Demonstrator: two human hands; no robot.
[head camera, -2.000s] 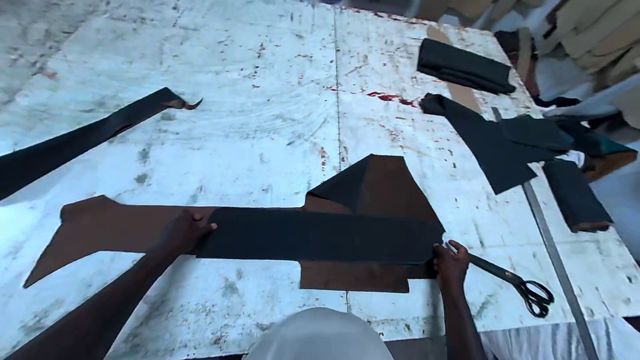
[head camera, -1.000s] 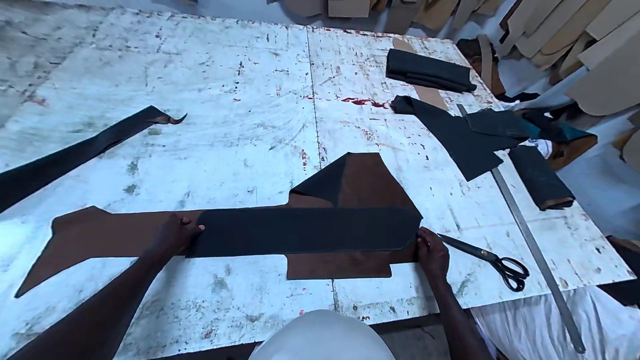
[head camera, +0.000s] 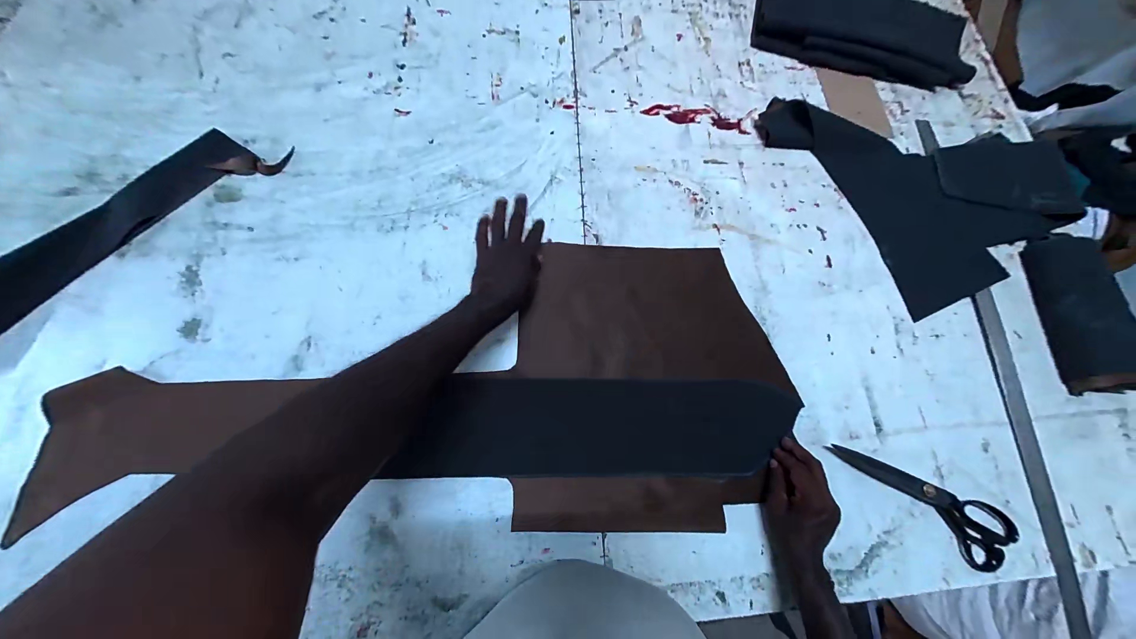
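Note:
A large brown leather piece (head camera: 621, 311) lies flat on the table, with a long black leather strip (head camera: 603, 426) laid across it. My left hand (head camera: 508, 257) rests with fingers spread at the brown piece's upper left corner, partly on the white tabletop. My left forearm hides part of the strip's left portion. At the strip's right end, my right hand (head camera: 799, 488) has its fingers against the lower corner, pinching the edge. Black-handled scissors (head camera: 932, 497) lie just right of my right hand.
A metal ruler (head camera: 1021, 426) runs down the right side, partly under black leather pieces (head camera: 896, 213). Folded black material (head camera: 861, 40) lies at the back right, a black roll (head camera: 1083, 311) at the right edge. Another dark strip (head camera: 115, 213) lies at the left.
My left hand has moved from the strip's left end up to the brown piece's upper corner. The brown piece's folded-over corner now lies flat. My right hand stays by the strip's right end.

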